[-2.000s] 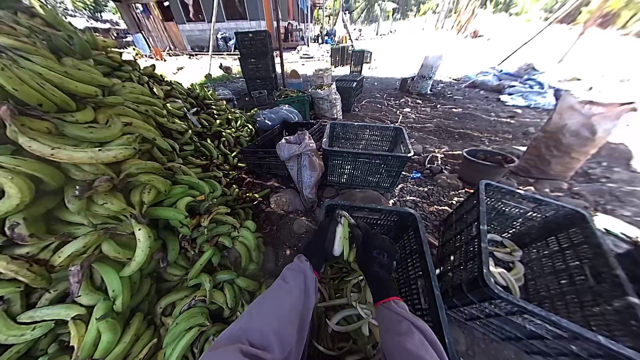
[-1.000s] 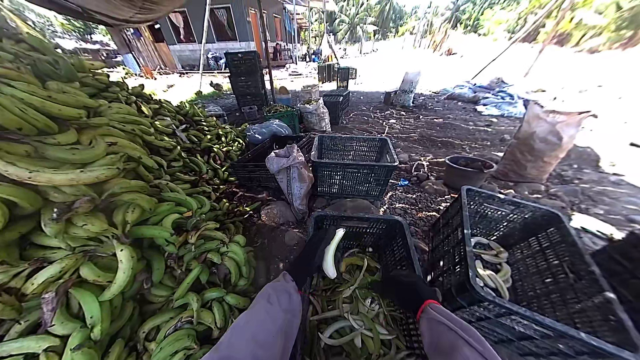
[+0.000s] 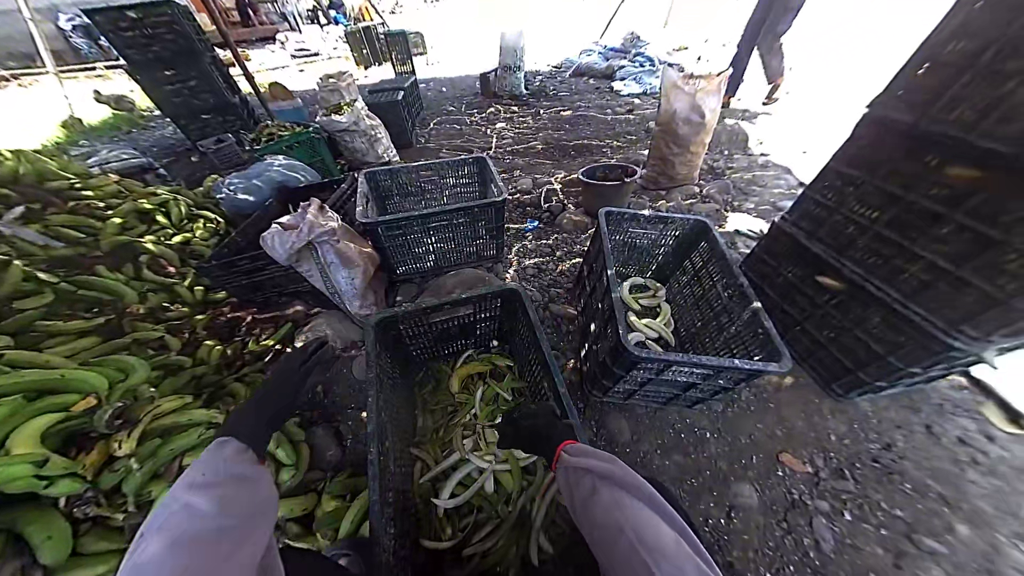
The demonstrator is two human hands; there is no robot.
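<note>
My left hand (image 3: 280, 392), in a dark glove, is over the edge of the heap of green plantains (image 3: 96, 376), left of the near crate; its fingers are too dark to read. My right hand (image 3: 534, 432), gloved with a red cuff band, is inside the black plastic crate (image 3: 374, 432) above plantain peels (image 3: 480, 480); what it may hold is hidden. Another black crate (image 3: 680, 366) to the right has several peeled plantains (image 3: 648, 312) in it.
Beyond are an empty black crate (image 3: 432, 228), a crumpled sack (image 3: 328, 256), a bucket (image 3: 608, 188) and an upright sack (image 3: 684, 128). Tall stacked crates (image 3: 904, 224) stand at right. A person's legs (image 3: 760, 48) are at the far top right.
The peeled plantain at my left hand one second ago is no longer there. My left hand has moved left, out of the near crate. The view has turned right and down. A person's legs have appeared.
</note>
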